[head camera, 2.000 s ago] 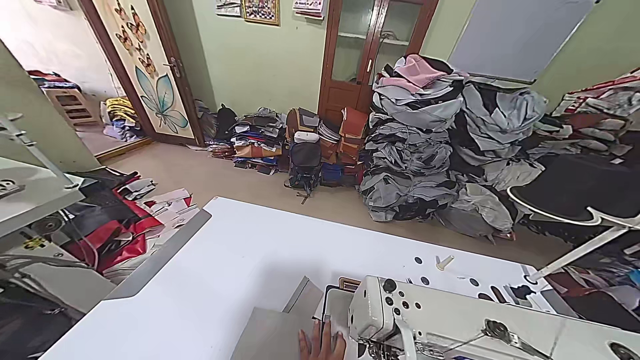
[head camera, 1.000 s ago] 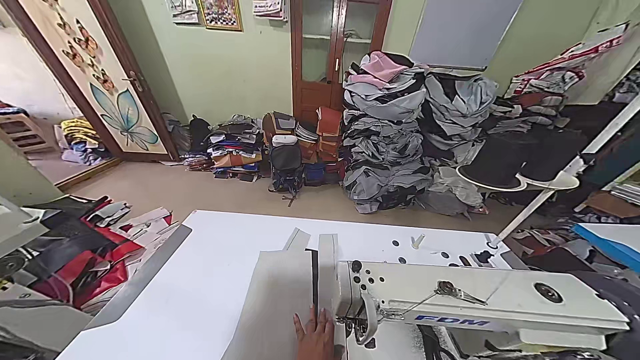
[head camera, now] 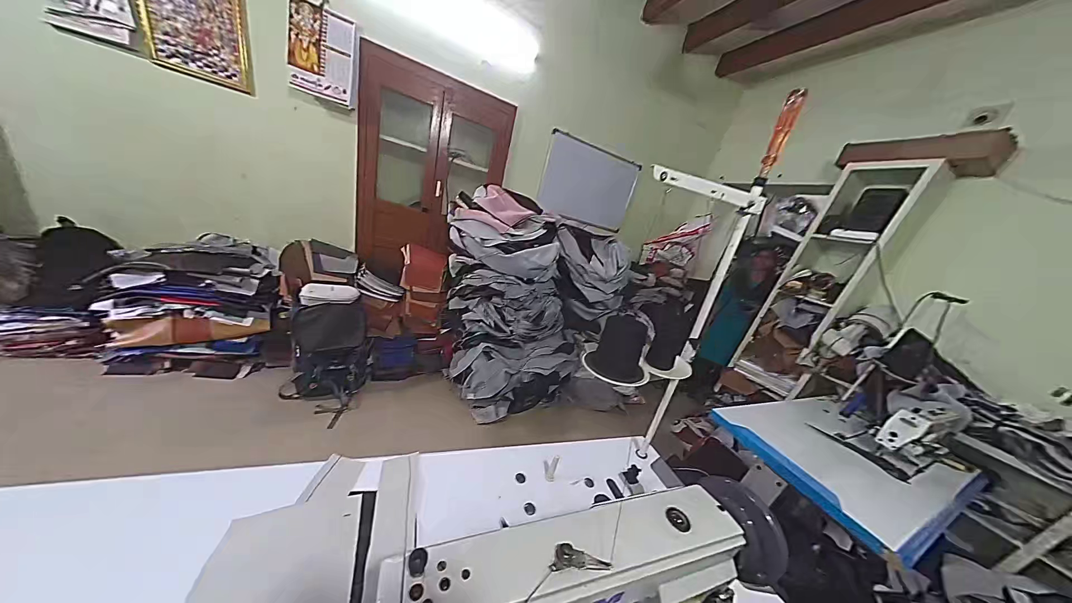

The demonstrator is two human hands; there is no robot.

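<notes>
Neither my left hand nor my right hand shows in the head view now. A white industrial sewing machine (head camera: pixel 578 544) stands at the bottom centre on a white table (head camera: pixel 109 511). Left of the machine head lies a light grey fabric piece (head camera: pixel 276 553) with a dark strip (head camera: pixel 363 536) along its right side. A narrower pale strip (head camera: pixel 395 511) lies between it and the machine. Two cones of black thread (head camera: pixel 621 347) sit on the white thread stand (head camera: pixel 712 293) behind the machine. The needle area is below the frame's edge.
Tall stacks of grey fabric (head camera: pixel 507 335) rise beyond the table. Left of them are a black backpack (head camera: pixel 329 339) and piled flat materials (head camera: pixel 188 293). On the right stand a blue-edged table (head camera: pixel 863 477) with another sewing machine (head camera: pixel 917 427) and a cluttered shelf unit (head camera: pixel 837 268).
The view has swung up and to the right. The hand seen on the fabric beside the machine in the earlier frames is out of view now.
</notes>
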